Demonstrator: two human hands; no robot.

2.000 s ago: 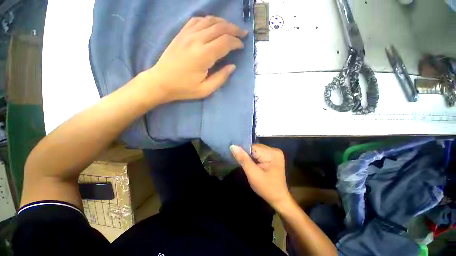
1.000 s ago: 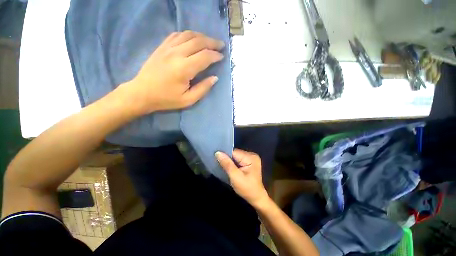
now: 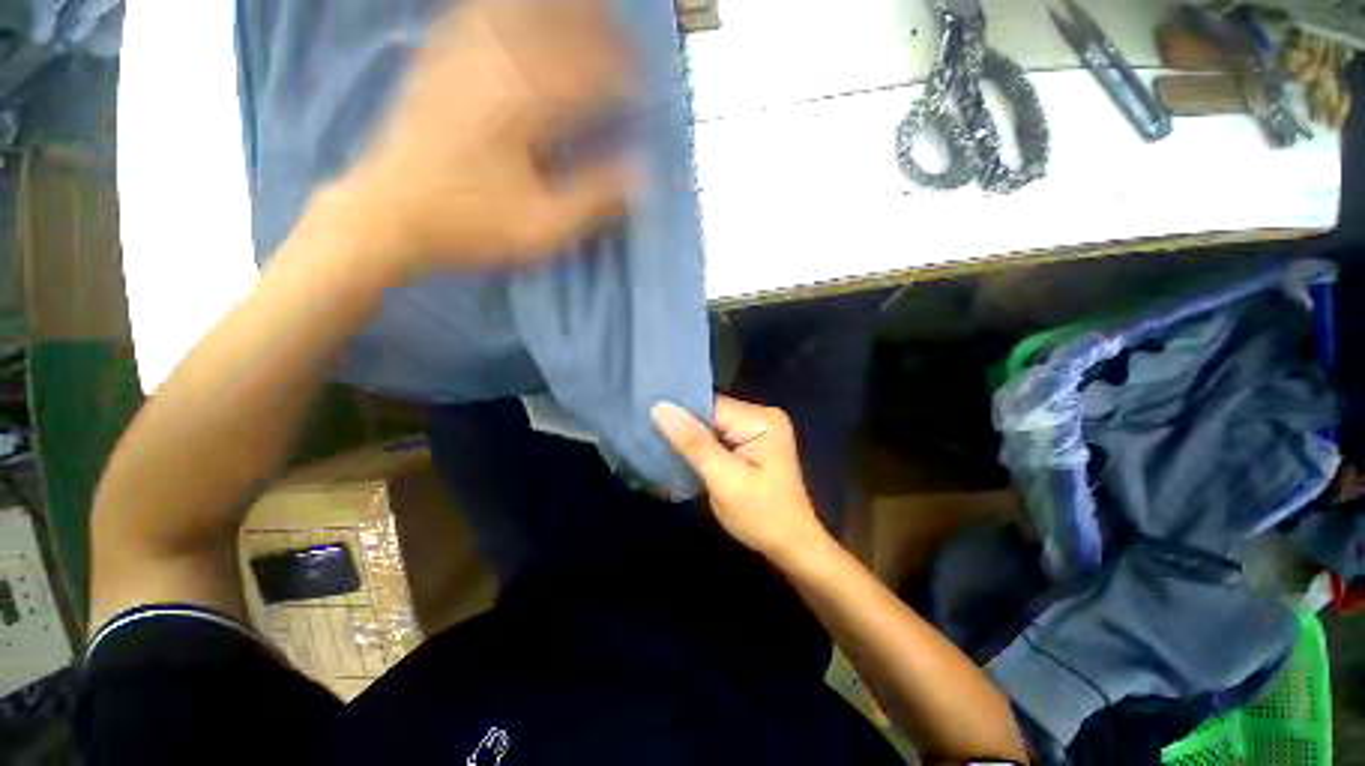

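Note:
A blue-grey garment piece (image 3: 449, 322) lies over the left part of the white table and hangs off its front edge. A small white cloth (image 3: 562, 419) shows under its lower edge. My left hand (image 3: 502, 135) is on the cloth, blurred, with its fingers bent; whether it grips the cloth is unclear. My right hand (image 3: 749, 464) pinches the cloth's lower right corner at the seam edge, below the table edge. The needle area is not visible.
Fabric shears (image 3: 973, 120), thread snips (image 3: 1111, 72) and small metal tools (image 3: 1265, 75) lie on the table (image 3: 838, 225) at right. A lined bin (image 3: 1048, 449) of blue-grey cloth and a green basket (image 3: 1302, 703) stand lower right. A box (image 3: 337, 516) with a phone (image 3: 304, 573) stands lower left.
The view has shifted, so the table and tools sit higher in the picture. My left hand has moved up and blurred. The cloth now shows folds near its right edge, and white cloth has come into view.

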